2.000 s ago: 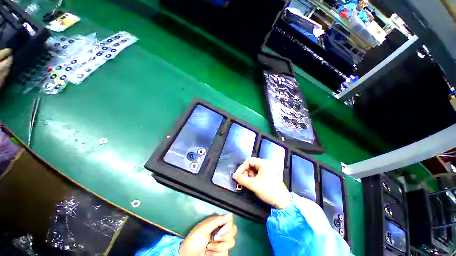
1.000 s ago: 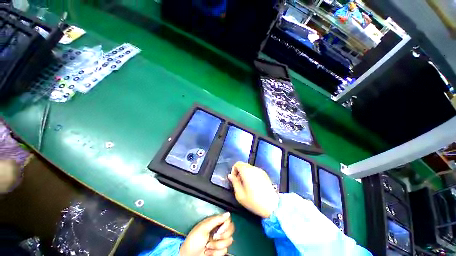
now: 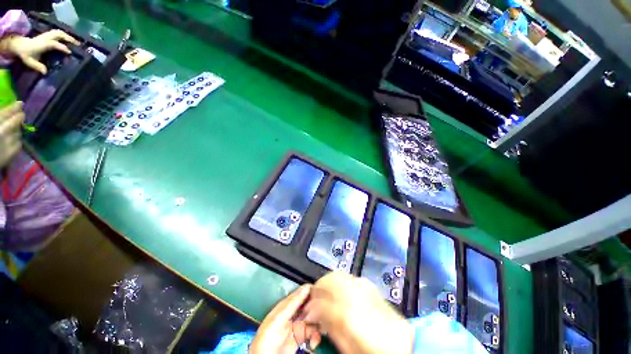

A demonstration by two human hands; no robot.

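A black foam tray (image 3: 273, 261) lies in front of me with several blue-grey phone back covers side by side, such as the leftmost one (image 3: 294, 190) and the second one (image 3: 344, 214). Each has camera circles in its lower corner, some with pale rings. My left hand (image 3: 282, 325) and my right hand (image 3: 349, 311) meet just off the tray's near edge. Their fingers touch, and my right hand is blurred. A small dark and shiny thing shows at my left fingertips, too small to name. My right fingertips are hidden.
Lens sticker sheets (image 3: 181, 104) and thin tweezers (image 3: 97, 173) lie at left, beside a neighbour's hands and pink sleeve. Bagged lens parts (image 3: 418, 160) lie in a tray behind. A white post (image 3: 564, 238) stands right. A box with crumpled film (image 3: 142, 311) is below. Small rings dot the bench.
My right hand has left the second cover and come back to my left hand. That cover's camera circles now show. The neighbour's hands have come into view at left. The view has shifted slightly.
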